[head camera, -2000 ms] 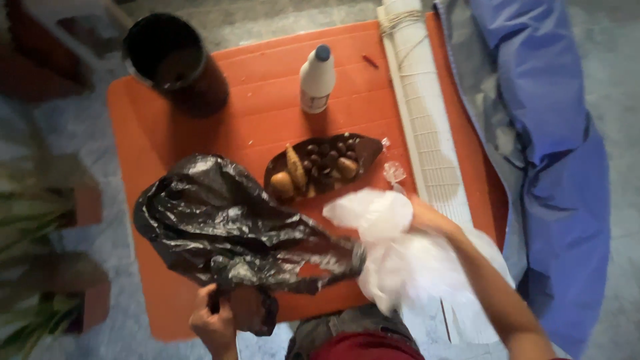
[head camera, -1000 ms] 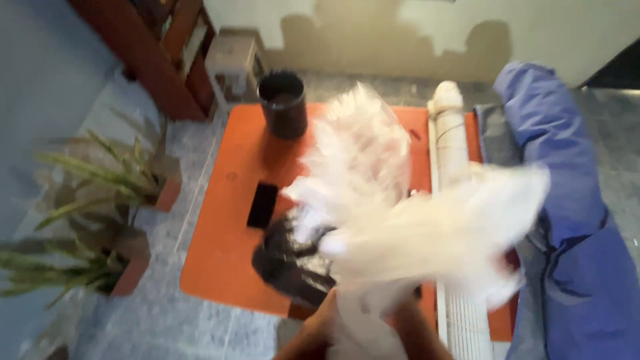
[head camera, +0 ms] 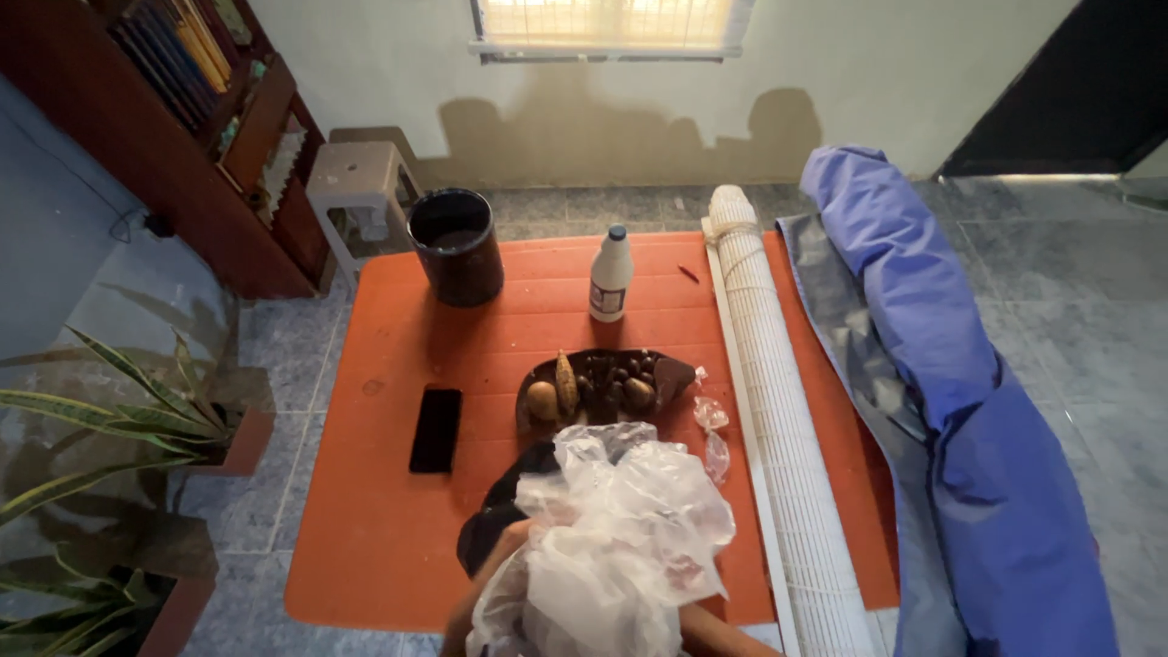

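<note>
A crumpled translucent white plastic bag (head camera: 620,547) bunches up at the near edge of the orange table (head camera: 365,547). My left hand (head camera: 513,540) is against its left side, the fingers mostly covered by the plastic. My right hand is hidden behind the bag; only its forearm shows at the lower right. Under and left of the white bag lies a black plastic bag (head camera: 500,506). Just beyond sits a dark leaf-shaped tray (head camera: 673,376) with a cob-like piece (head camera: 566,383), a round tan piece (head camera: 542,400) and several dark round pieces.
A black phone (head camera: 436,431) lies at left, with a black bucket (head camera: 456,248) behind. A white bottle with a blue cap (head camera: 610,276) stands at the back. Small clear plastic wrap (head camera: 712,415), a rolled white blind (head camera: 785,411) and bundled blue fabric (head camera: 967,411) are at right.
The white bag, spread and blurred over the table one second ago, is now bunched close to me. The black bag, stretched out two seconds ago, now lies mostly beneath it. The view has tilted up.
</note>
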